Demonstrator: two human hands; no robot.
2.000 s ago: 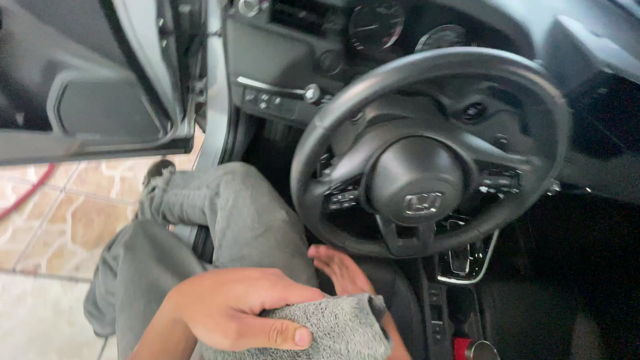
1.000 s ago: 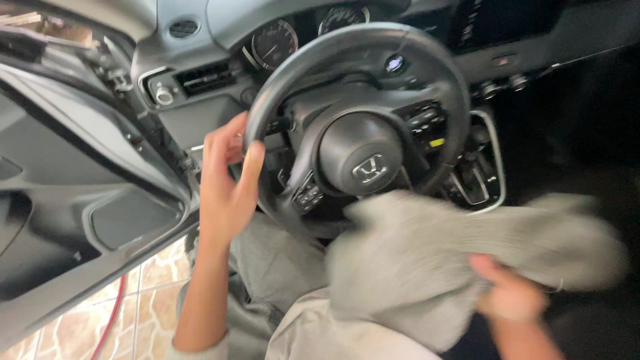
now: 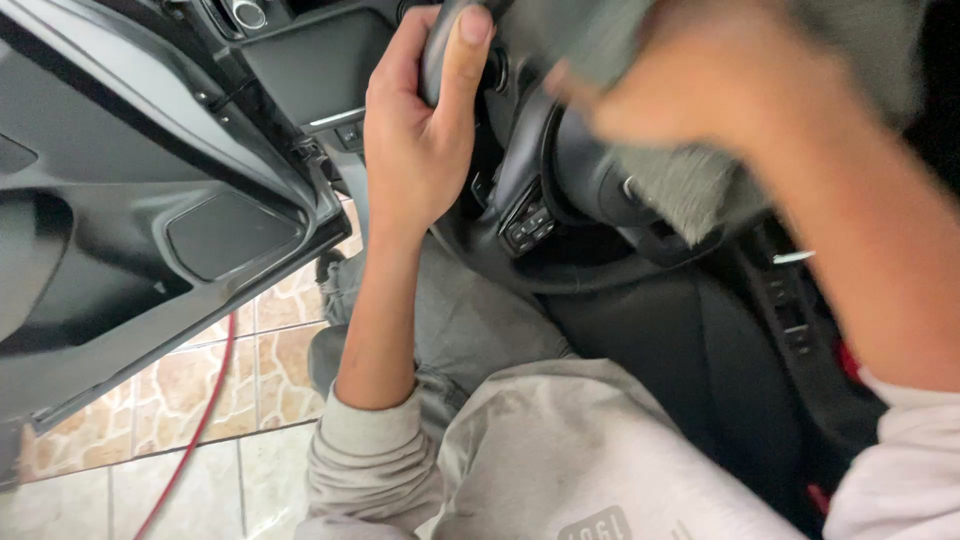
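Note:
My left hand (image 3: 427, 112) is closed around the left side of the rim of a black car steering wheel (image 3: 517, 135), with the thumb on top. Blurred by motion, my right hand (image 3: 697, 82) holds a grey microfiber cloth (image 3: 682, 187) over the upper part and hub of the wheel. Part of the cloth hangs below the hand, beside the hub, and more of it shows behind the wrist. The wheel's left spoke buttons (image 3: 532, 225) are visible; most of the upper rim is hidden by the hand and cloth.
The open car door (image 3: 135, 247) stands at the left, with a red hose (image 3: 217, 397) on the tiled floor (image 3: 285, 367) below it. The black seat (image 3: 675, 337) lies under the wheel. At the right are the centre console (image 3: 787, 315) and a red seat-belt buckle (image 3: 847, 360).
My right hand has moved with the cloth from low at the right up over the wheel. My left hand stays on the rim; two seconds ago it was off the wheel. The view has tilted down.

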